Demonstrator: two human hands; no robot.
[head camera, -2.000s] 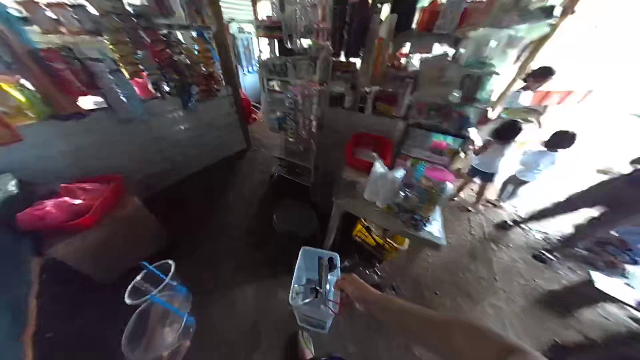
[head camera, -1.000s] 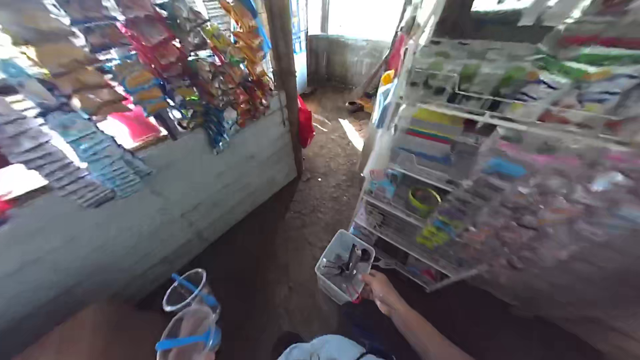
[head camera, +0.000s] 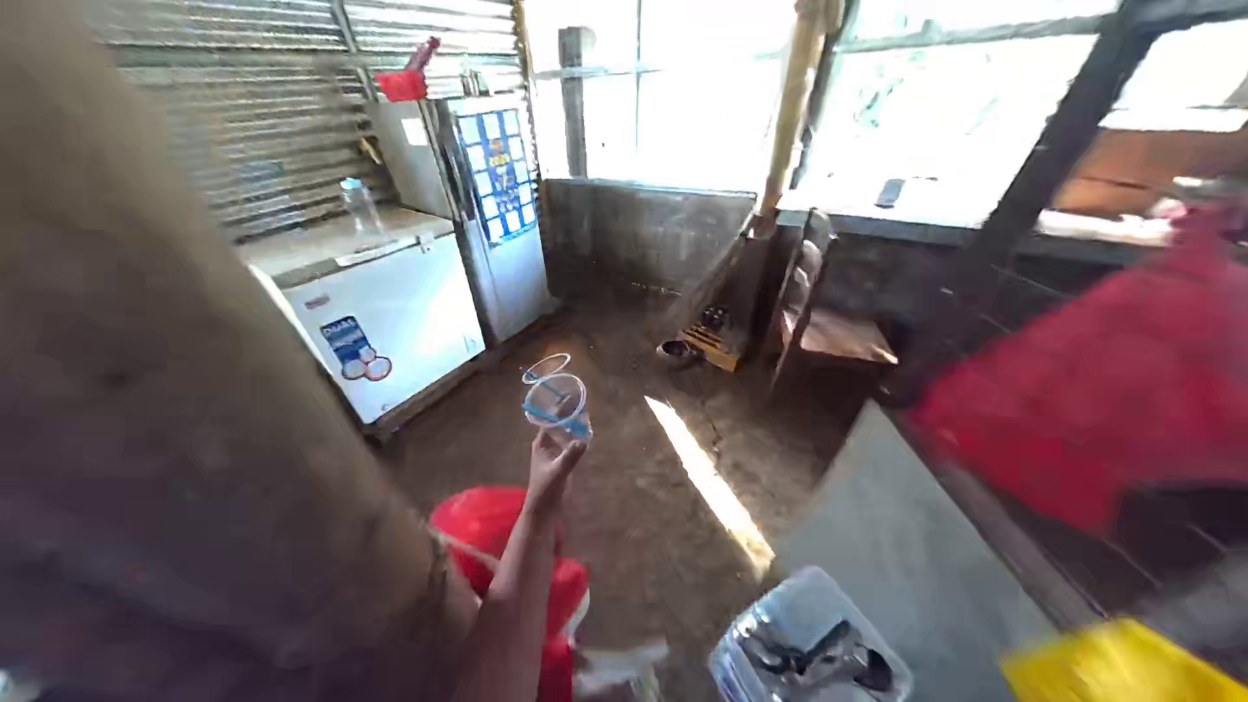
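Note:
My left hand (head camera: 556, 463) is raised at the middle and grips clear plastic cups (head camera: 556, 400) with blue straws lying across their rims. Low at the right is a clear plastic container (head camera: 765, 648) with dark-handled metal utensils (head camera: 819, 658) inside. My right hand does not show in the current view, so its hold on the container cannot be seen. Beneath my left forearm is a red plastic object (head camera: 487, 517), partly hidden by the arm.
A large blurred post (head camera: 224, 390) rises close on the left. Beyond stand a white chest freezer (head camera: 390, 322), a refrigerator (head camera: 512, 263) and a wooden chair (head camera: 838, 336). A grey panel (head camera: 907, 526) and red cloth (head camera: 1092, 380) are at the right, a yellow object (head camera: 1121, 668) below.
The view has swung from the hanging snack packets and shelves to the freezer area. My left hand with the cups now shows ahead; my right hand, seen before at the container's edge, is out of view.

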